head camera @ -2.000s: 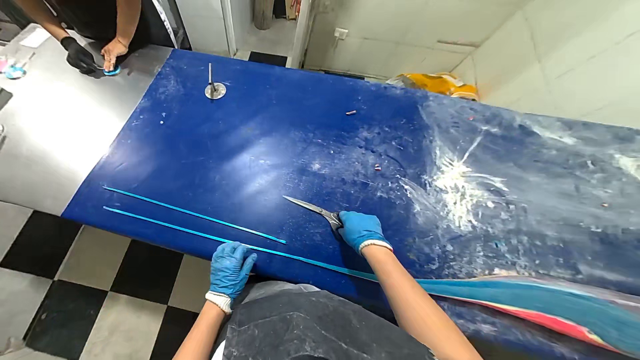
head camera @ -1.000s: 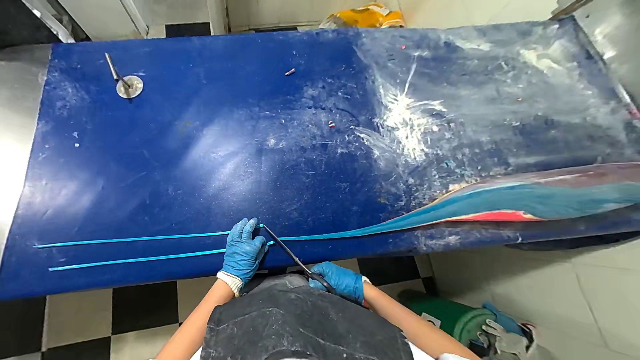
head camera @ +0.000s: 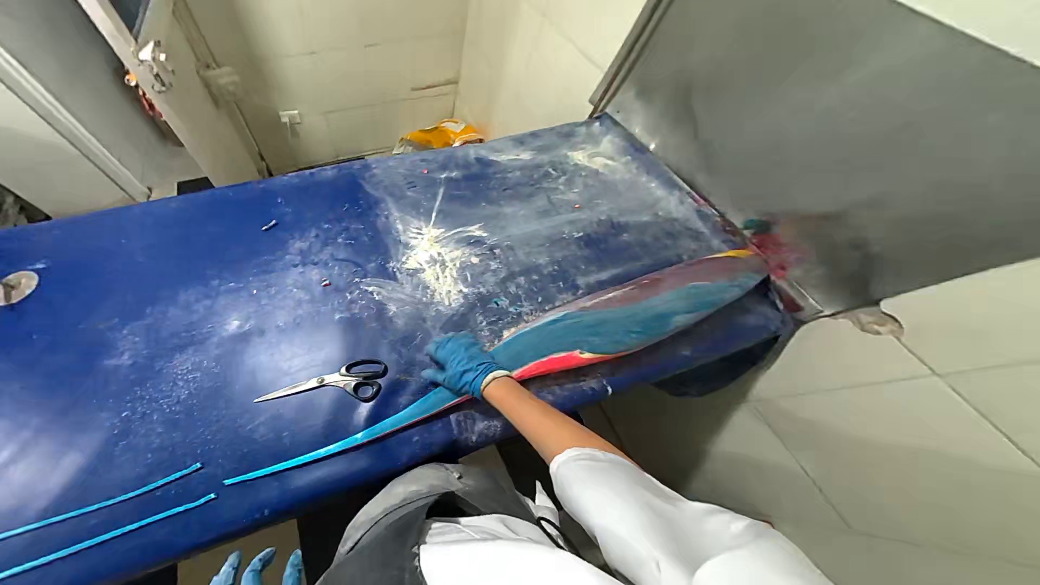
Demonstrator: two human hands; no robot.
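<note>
My right hand [head camera: 467, 366], in a blue glove, rests on the narrowing part of a long multicoloured mass [head camera: 634, 319], perhaps pulled candy, that tapers leftward into a thin blue tail. Whether its fingers grip the mass is hard to tell. To its left, a pair of scissors [head camera: 329, 382] with black handles lies on the blue table covering [head camera: 203, 268]. Two thin blue strips [head camera: 106, 505] lie side by side at the lower left, separate from the tail's end. Only the gloved fingertips of my left hand [head camera: 258, 569] show at the bottom edge, spread, off the table and holding nothing visible.
A round metal piece [head camera: 18, 287] sits at the table's left. White residue [head camera: 439, 260] and small crumbs mark the surface. A grey metal panel [head camera: 812, 146] rises at the right end. Behind the table are a yellow bag [head camera: 443, 136] and a door frame.
The scissors, held in my right hand before, now lie on the table. A second strip is now cut apart from the tail. My right hand has moved onto the mass; my left has left the strips. The view has swung right.
</note>
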